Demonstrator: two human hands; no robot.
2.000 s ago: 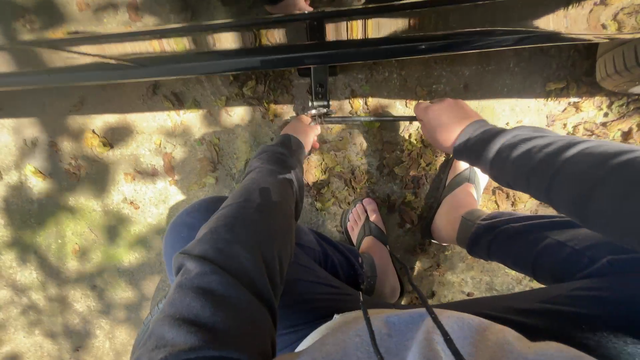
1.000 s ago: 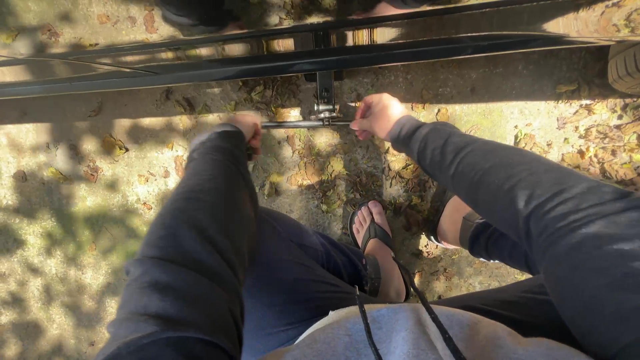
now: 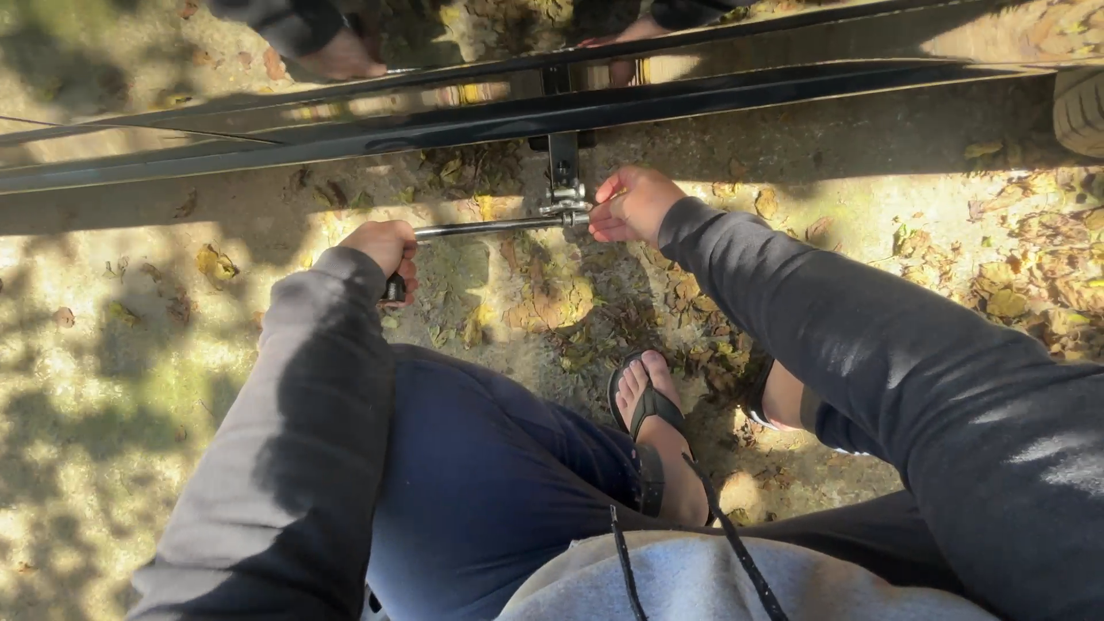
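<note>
A jack (image 3: pixel 564 172) reaches out from beneath the sill of a dark car, its metal end pointing toward me. A metal crank handle (image 3: pixel 487 227) runs sideways to the left from that end. My left hand (image 3: pixel 385 253) is closed around the handle's outer part, where a short black grip (image 3: pixel 394 289) shows below the fingers. On the other side, my right hand (image 3: pixel 634 205) has its fingertips at or close to the joint of the handle and the jack; whether they touch it is hard to tell.
The car's glossy side and sill (image 3: pixel 414 134) cross the top, with a tire (image 3: pixel 1080 112) at upper right. Dry leaves (image 3: pixel 1005 285) lie on the concrete ground (image 3: pixel 95 345). My sandaled foot (image 3: pixel 651 397) stands below the jack.
Two seconds ago the handle pointed right, held by my right hand, with my left hand at the jack. Now it points left in my left hand, and my right hand is by the jack.
</note>
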